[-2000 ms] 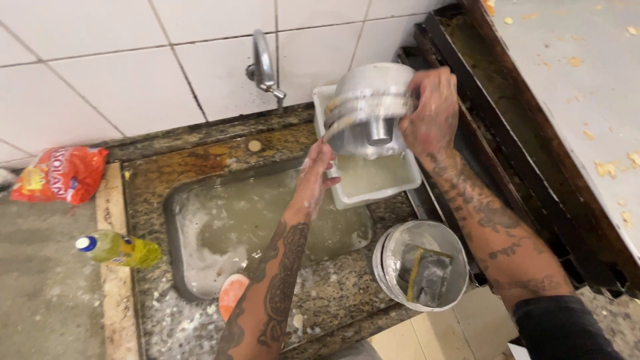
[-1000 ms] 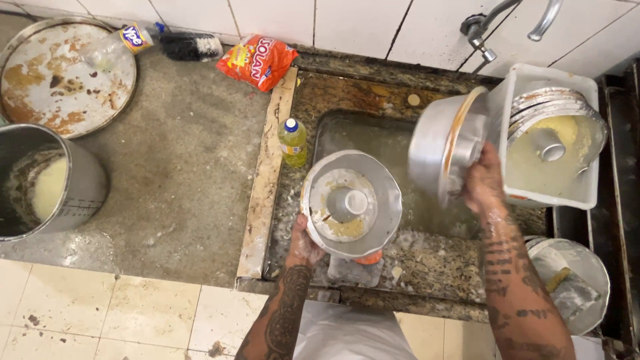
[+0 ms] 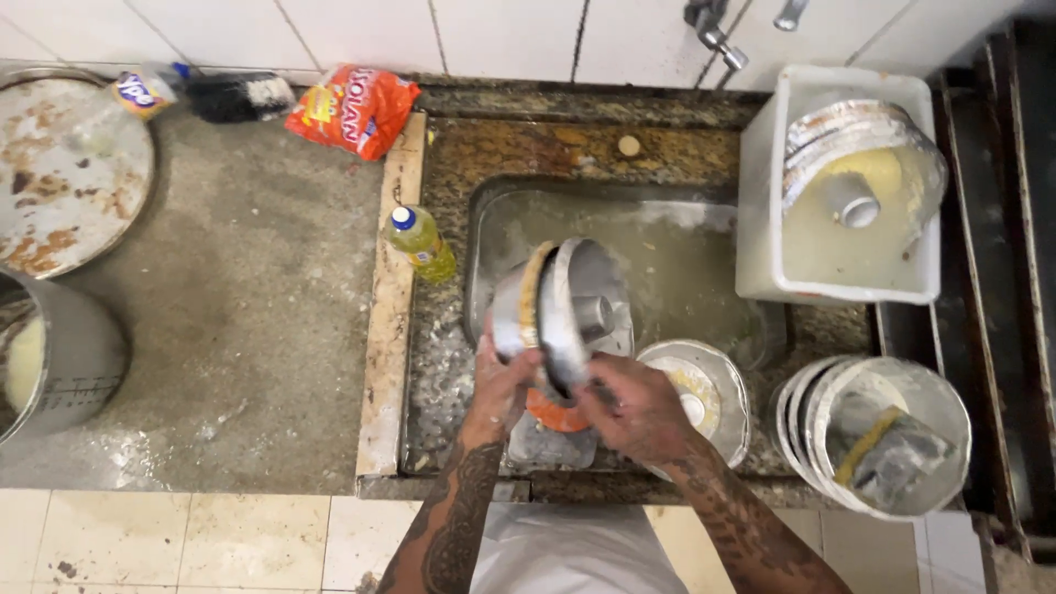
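Note:
Over the left part of the sink [image 3: 676, 264], full of cloudy water, my two hands hold two metal tube pans close together, tilted on their sides. My left hand [image 3: 503, 379] grips the left pan [image 3: 513, 305], which has a browned rim. My right hand [image 3: 631, 404] is on the lower rim of the right pan [image 3: 606, 272], whose centre tube faces right; its fingers are blurred. Another tube pan [image 3: 726, 396] with yellowish residue stands on the sink's near edge beside my right hand. Beneath the held pans lies an orange round thing [image 3: 561, 411] on a grey block.
A white tub [image 3: 759, 206] with soaking pans stands right. Stacked pans [image 3: 949, 421] hold a sponge [image 3: 866, 445]. A yellow liquid bottle [image 3: 425, 247], orange bag [image 3: 355, 111], round tray [image 3: 74, 181] and deep pot [image 3: 87, 363] are left. The faucet [image 3: 718, 41] is above.
One second ago my hands held separate pans apart; now the two pans are together over the sink's left side. A tube pan now stands at the near edge. The view has shifted since the first frame.

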